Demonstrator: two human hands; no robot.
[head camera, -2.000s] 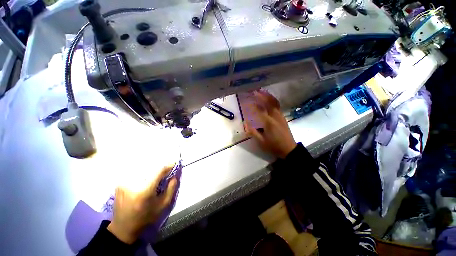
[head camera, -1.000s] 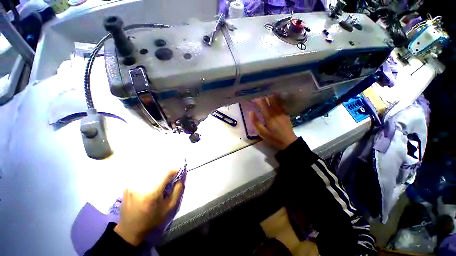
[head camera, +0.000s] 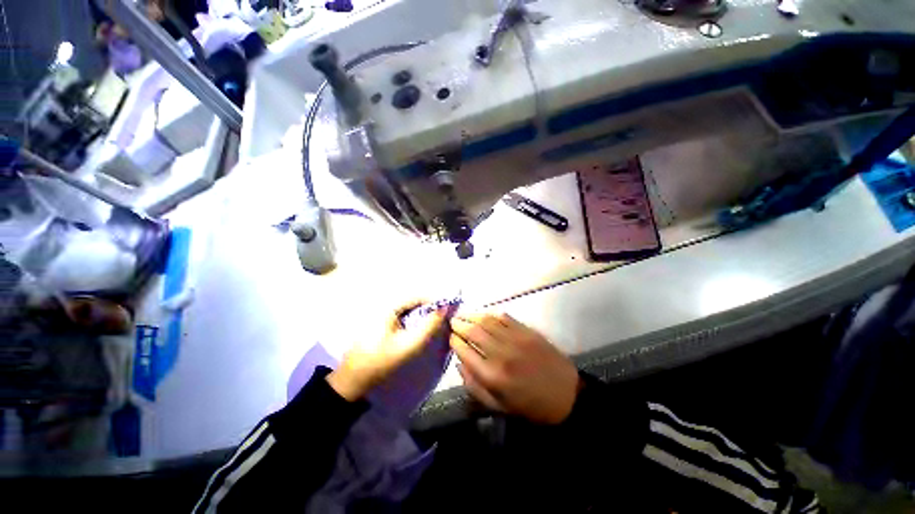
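My left hand (head camera: 386, 351) holds the edge of a light-purple fabric piece (head camera: 406, 387) in front of the needle area. My right hand (head camera: 517, 366) is beside it, its fingertips pinching the same fabric edge. The fabric hangs below both hands over the table's front edge, and part of it shows left of my left wrist. The hands hide much of the held edge. The presser foot area (head camera: 463, 241) is above and behind my hands, with bright glare around it.
A smartphone (head camera: 620, 216) with a pinkish screen lies under the sewing machine's arm (head camera: 642, 115). Dark snips (head camera: 539, 213) lie left of it. A lamp (head camera: 314, 241) stands left of the needle. Blue film (head camera: 161, 321) is on the table's left edge. Other workstations show at far left.
My right hand has left the smartphone and come to the fabric beside my left hand. The phone's screen is now uncovered. The view has turned left.
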